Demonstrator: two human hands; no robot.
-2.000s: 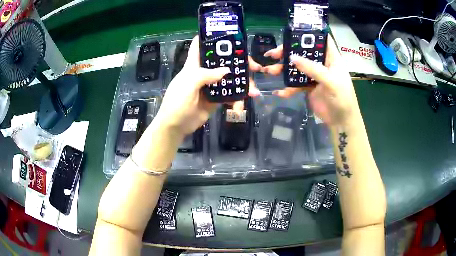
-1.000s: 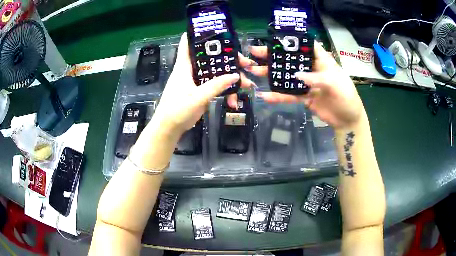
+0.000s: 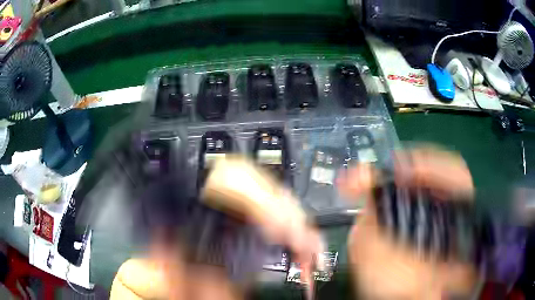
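Both hands are strongly blurred. My left hand [image 3: 264,205] is low over the tray's near edge, with fingers by the loose batteries [image 3: 317,268]. Dark blurs lie beside it; whether it holds a phone cannot be told. My right hand [image 3: 434,170] is at the lower right, around a dark thing with pale streaks [image 3: 410,220] that looks like a keypad phone. The clear blister tray [image 3: 337,202] holds black phones in two rows. In the front row, phone backs with pale labels [image 3: 270,155] show. Blur hides the tray's near left and most batteries.
A dark fan [image 3: 23,82] stands at the left. Below it are a crumpled clear bag [image 3: 35,176], a red and white packet [image 3: 44,225] and a partly hidden smartphone [image 3: 70,234]. A blue mouse [image 3: 441,82] and small white fan [image 3: 516,44] are at the upper right.
Both hands have dropped quickly from above the tray towards the near edge, the right also moving outward. The upright phones no longer show clearly. The tray's back row is now uncovered.
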